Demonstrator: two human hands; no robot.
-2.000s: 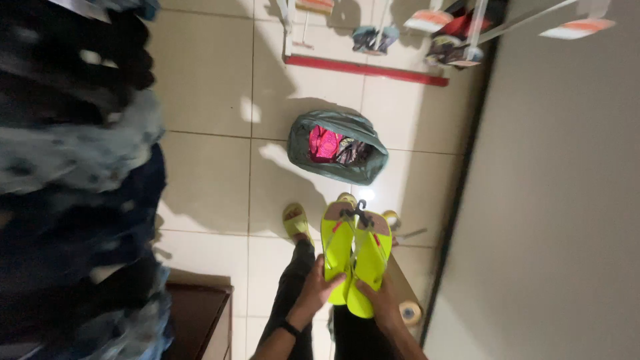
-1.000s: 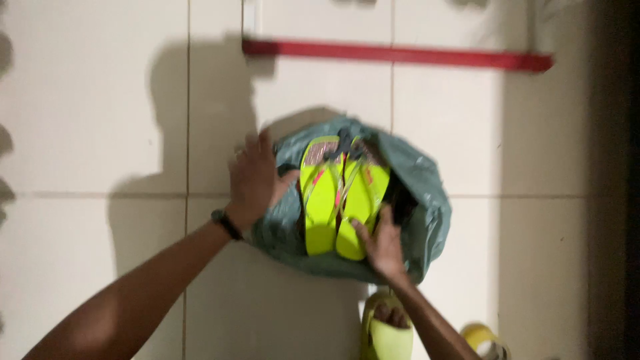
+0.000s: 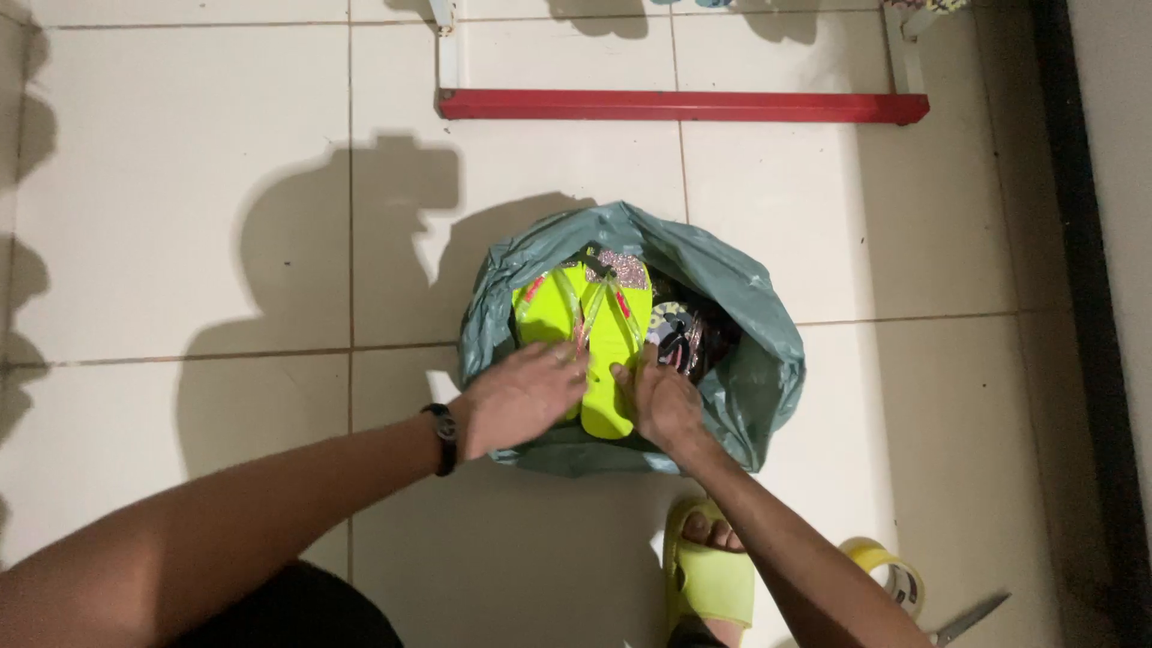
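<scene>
A pair of neon-yellow flip-flops (image 3: 616, 360) with glittery heel or toe patches and clear straps lies inside an open grey-green plastic bag (image 3: 756, 360) on the floor. My left hand (image 3: 526, 396), with a black bracelet at its wrist, lies over the lower part of the left flip-flop; whether it grips is hidden. My right hand (image 3: 664, 396) is at the right edge of the other flip-flop, thumb near its sole; its grip is unclear. Beside the pair, deeper in the bag, is a patterned flip-flop (image 3: 673, 328) with dark straps, among dark glossy wrapping.
A rack's red metal base bar (image 3: 684, 106) crosses the tiled floor beyond the bag. My foot in a yellow-green slide sandal (image 3: 715, 585) is just below the bag. A roll of tape (image 3: 886, 571) and a pointed metal blade (image 3: 972, 619) lie at lower right. A wall runs along the right.
Two seconds ago both hands held the yellow flip-flops outside the bag; they now lie in it. Since one second ago my left hand has moved from the bag's left rim onto the flip-flops. The view is closer.
</scene>
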